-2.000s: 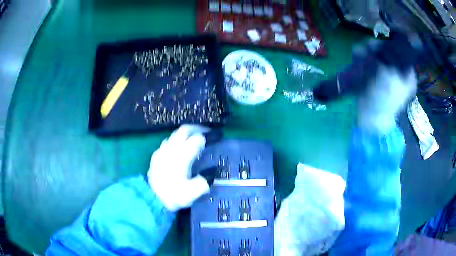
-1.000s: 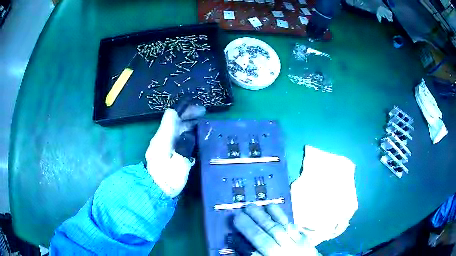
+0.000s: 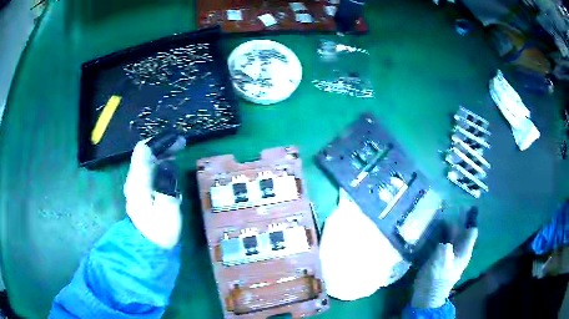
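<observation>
The reddish-brown jig base (image 3: pixel 259 215) lies uncovered in front of me. Its far and middle slots each hold a silver heatsink (image 3: pixel 290 187) with two black transistors (image 3: pixel 267 188). No transistors show in the nearest slot. The dark blue-grey cover plate (image 3: pixel 374 180) lies slanted to the right, its near part over the white cloth (image 3: pixel 349 255). My gloved left hand (image 3: pixel 156 187) is left of the base, thumb and finger apart, empty. My gloved right hand (image 3: pixel 446 261) is at the plate's near right corner, fingers spread; its blurred dark fingertips are close to the edge.
A black screw tray (image 3: pixel 159 93) with a yellow-handled tool (image 3: pixel 106 119) is far left. Beyond the base are a white dish (image 3: pixel 265 71), a clear bag of small parts (image 3: pixel 343 70) and a reddish-brown parts board (image 3: pixel 281 19). A row of heatsinks (image 3: pixel 468 152) lies right, near a white strip (image 3: pixel 515 112).
The cover plate has come off the base and lies to its right, turned at a slant. My right hand has moved right with it. The row of heatsinks came into view after the first frame.
</observation>
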